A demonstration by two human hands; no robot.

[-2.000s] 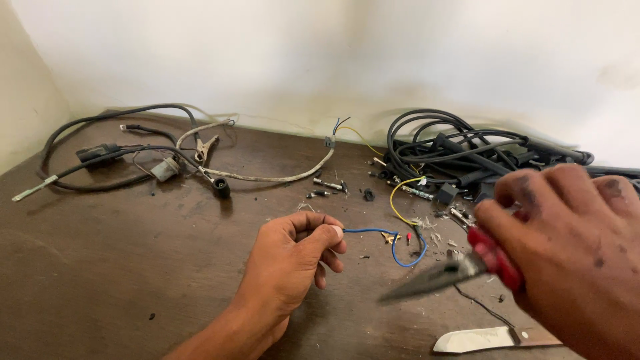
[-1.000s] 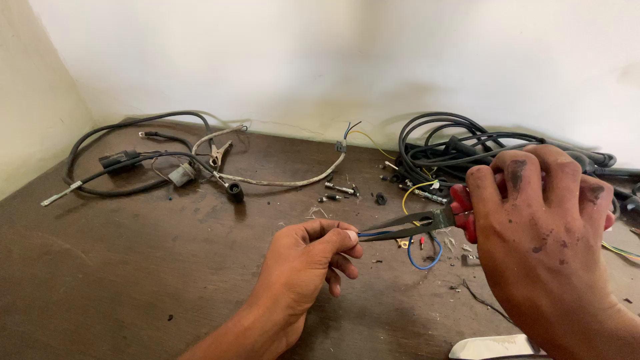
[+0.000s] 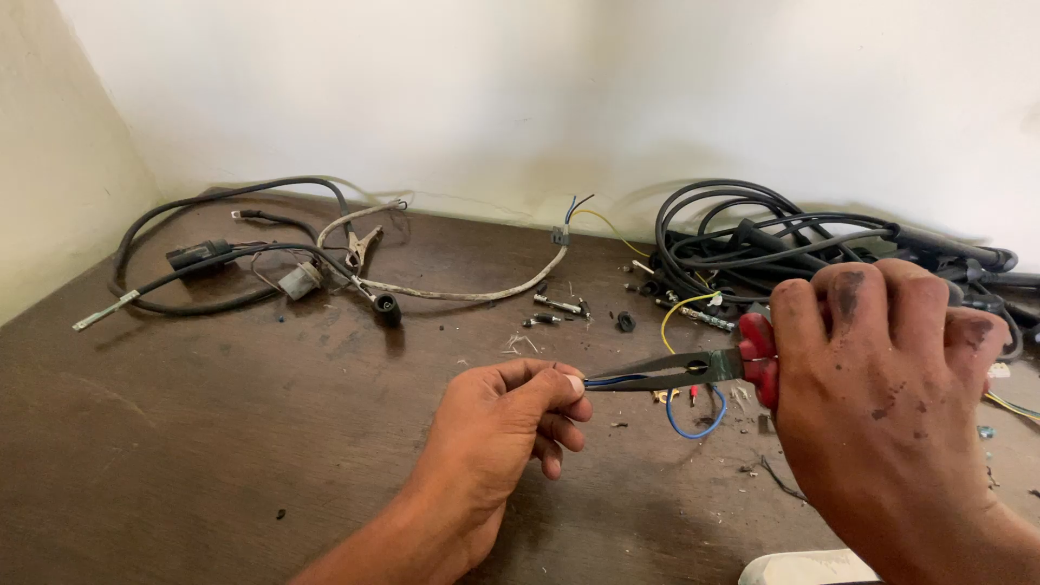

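My left hand [image 3: 512, 422] pinches the end of a blue wire [image 3: 691, 436] between thumb and index finger. My right hand [image 3: 886, 390] grips the red handles of long-nose pliers [image 3: 711, 366], whose tips reach my left fingertips. The jaws are slightly apart, with the blue wire lying along them; whether they bite on it is hard to tell. Below the pliers the wire loops down near a small red-sleeved terminal [image 3: 694, 395] and a brass-coloured piece. A yellow wire [image 3: 666, 325] curves up behind the pliers. The wire's tip is hidden by my left fingers.
At the back right lies a pile of black cables [image 3: 731, 211]. On the left are a looped black cable [image 3: 122, 252], a crocodile clip [image 3: 361, 246], connectors and a grey-sheathed cable [image 3: 463, 294]. Small fuse-like parts [image 3: 557, 304] and scraps are scattered mid-table. A pale object [image 3: 804, 567] shows at the bottom edge.
The pliers have moved left, from below and beside the blue wire to my left fingertips. The knife seen at the lower right two seconds ago is now mostly out of view or covered.
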